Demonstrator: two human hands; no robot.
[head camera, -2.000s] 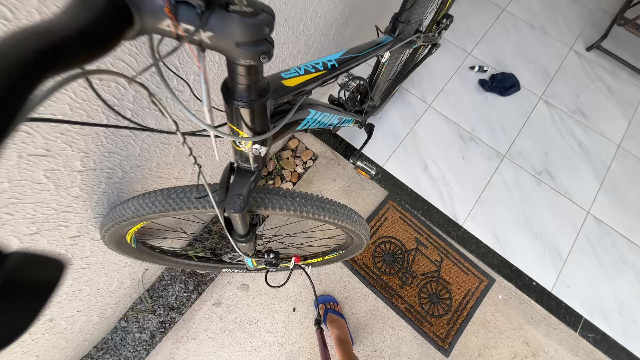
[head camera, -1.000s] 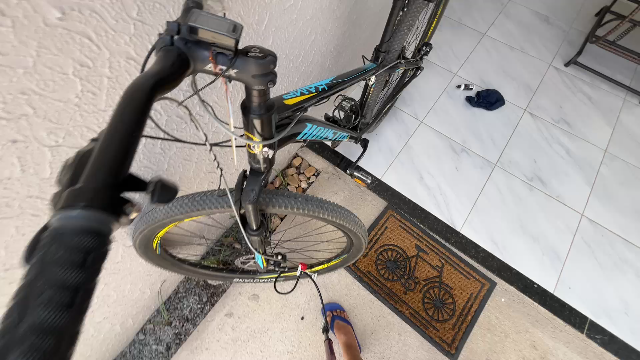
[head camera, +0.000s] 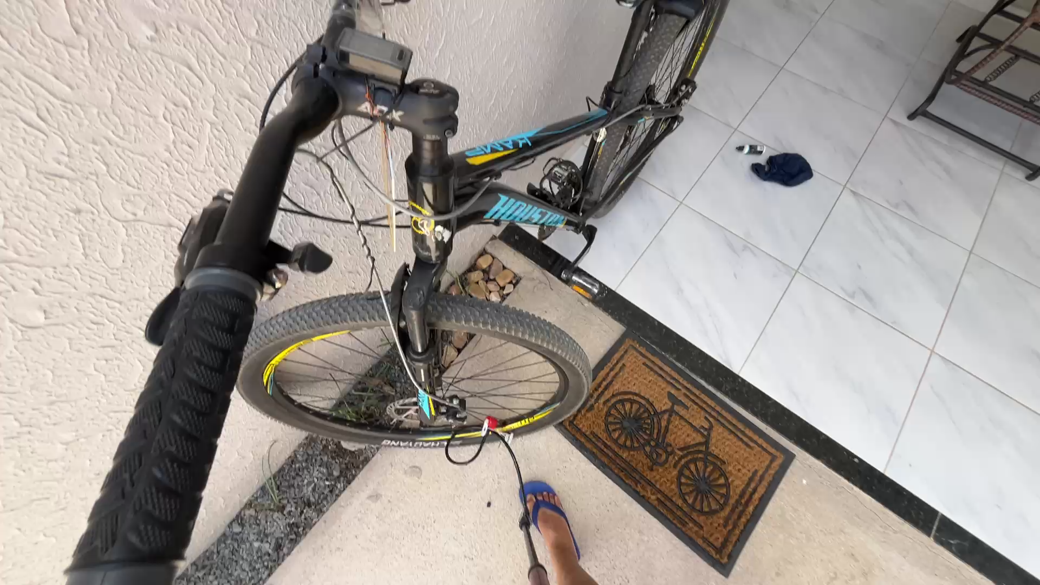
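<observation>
Neither of my hands shows in the head view. A black mountain bicycle (head camera: 496, 187) stands against the textured wall, its ribbed handlebar grip (head camera: 162, 422) large at the left. The front wheel (head camera: 418, 370) is turned across the frame. A red-ended black hose (head camera: 510, 451) runs from the lower rim to a thin pump-like shaft (head camera: 532, 544) at the bottom edge. Beside that shaft is my foot in a blue flip-flop (head camera: 546, 508). A small device (head camera: 374, 55) is mounted near the stem.
A brown doormat with a bicycle picture (head camera: 670, 455) lies right of the wheel. On the white tiles (head camera: 845, 244) are a dark blue cloth (head camera: 782, 169) and a small bottle (head camera: 750, 149). A dark-framed chair (head camera: 975, 81) stands at top right. Pebbles (head camera: 487, 279) fill a gap by the wall.
The view has shifted, so the handlebar grip and the device near the stem now show more fully. The hose remains at the front wheel.
</observation>
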